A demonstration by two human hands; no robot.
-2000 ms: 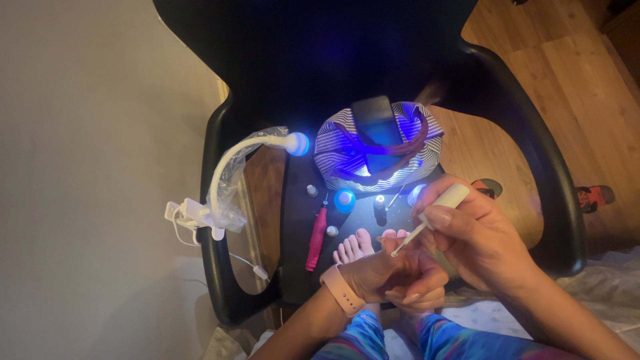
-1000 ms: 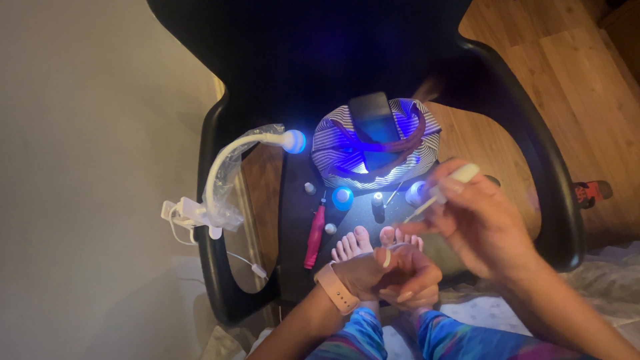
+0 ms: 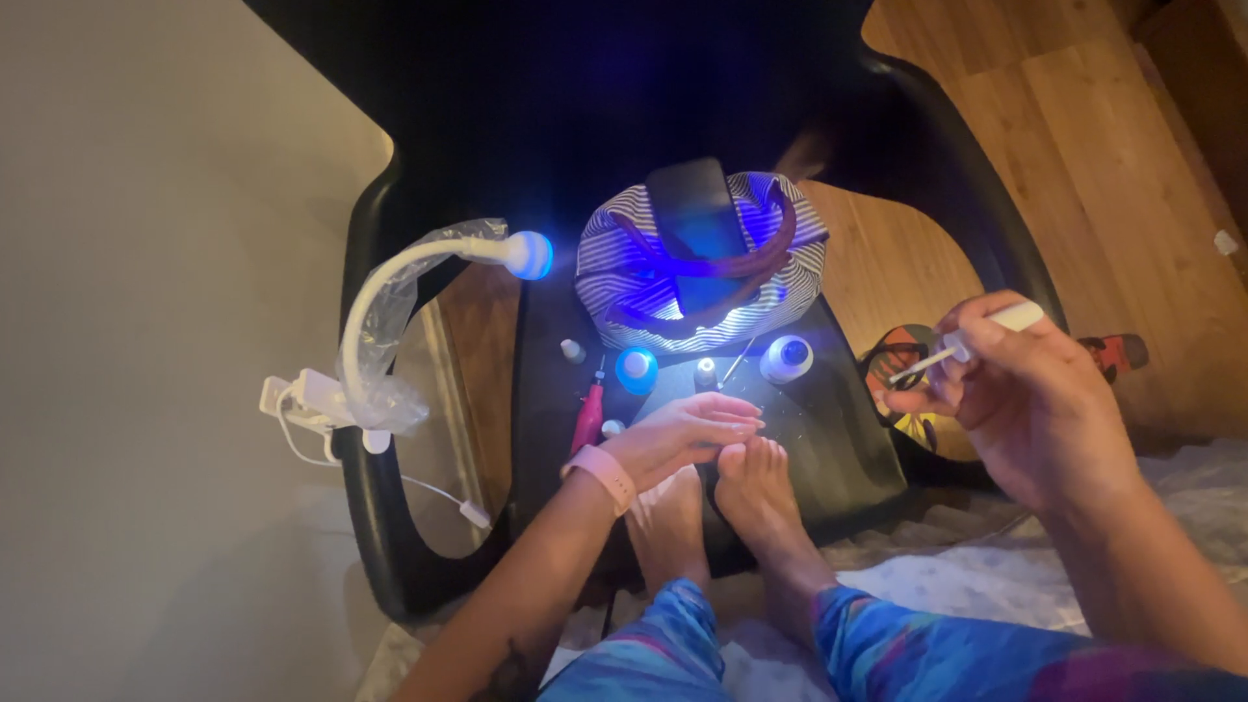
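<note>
My right hand [image 3: 1033, 400] holds the white cap of a small applicator brush [image 3: 975, 336], its tip pointing left, out to the right of the chair seat. My left hand [image 3: 687, 434], with a pink band on the wrist, is held palm down with fingers extended over the seat, beside the toes of the bare right foot [image 3: 756, 492]. It holds nothing that I can see and partly hides the left foot [image 3: 668, 526]. Beyond it stand a blue-lit round-topped container [image 3: 637, 370], a small lit bottle [image 3: 706, 372] and a white bottle [image 3: 787, 359].
A white gooseneck lamp [image 3: 366, 302], partly in clear plastic, is clamped to the left armrest of the black chair [image 3: 858, 439]. A striped bag [image 3: 609, 249] with dark handles sits on the seat. A red-handled tool [image 3: 588, 419] lies left of the bottles, and a thin metal tool [image 3: 738, 363] near the bag.
My hands have moved apart: the right one, still holding the brush, has gone right, and the left one has moved forward over the feet with its fingers extended.
</note>
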